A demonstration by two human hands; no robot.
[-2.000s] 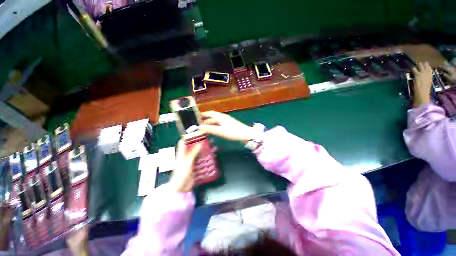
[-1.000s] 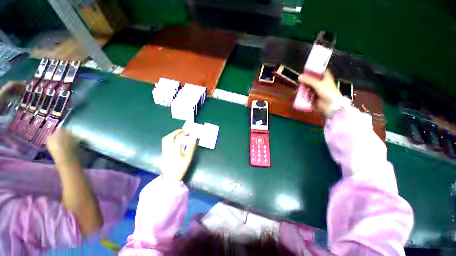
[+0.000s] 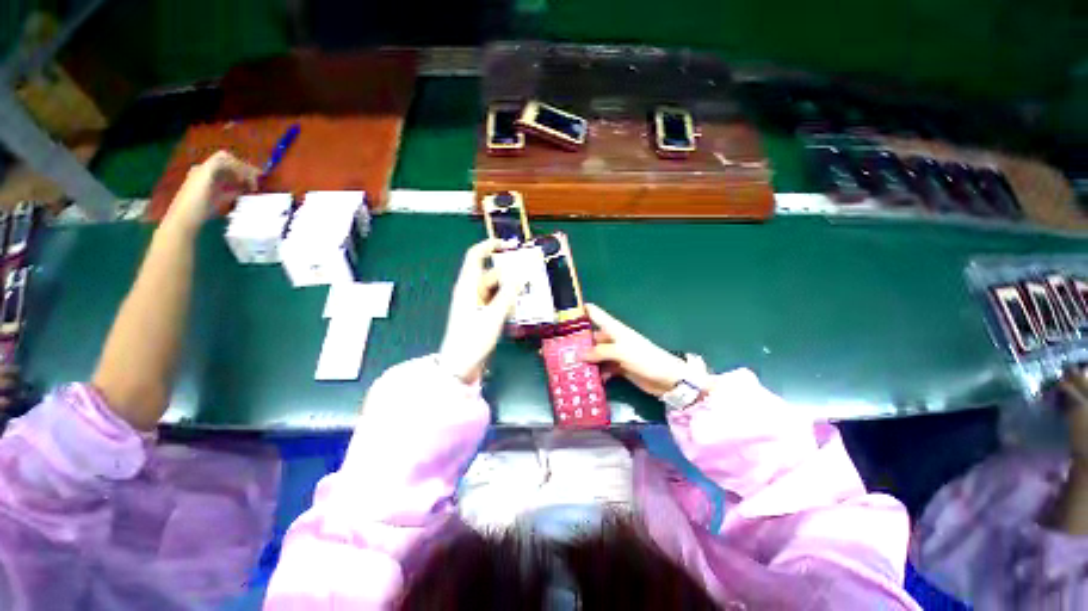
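My right hand [image 3: 614,349] holds an open red-and-gold flip phone [image 3: 576,372] by its side, its red keypad half nearer me. My left hand [image 3: 477,298] holds a white battery [image 3: 529,287] beside the phone's dark screen half. A second flip phone [image 3: 506,215] lies just behind my left hand, partly hidden by it. White batteries stand in two stacks [image 3: 320,239] to the left, with loose white batteries [image 3: 344,346] lying in front of them.
Closed phones [image 3: 674,130] lie on the brown board [image 3: 620,191] at the back. Another person's hand [image 3: 221,179] is over the left board near a blue pen [image 3: 283,146]. A clear tray [image 3: 996,346] with phones is at the right, near another person.
My right hand has come back from the board to the bench centre and now holds an open phone. My left hand has moved from the loose batteries to the phone with a battery.
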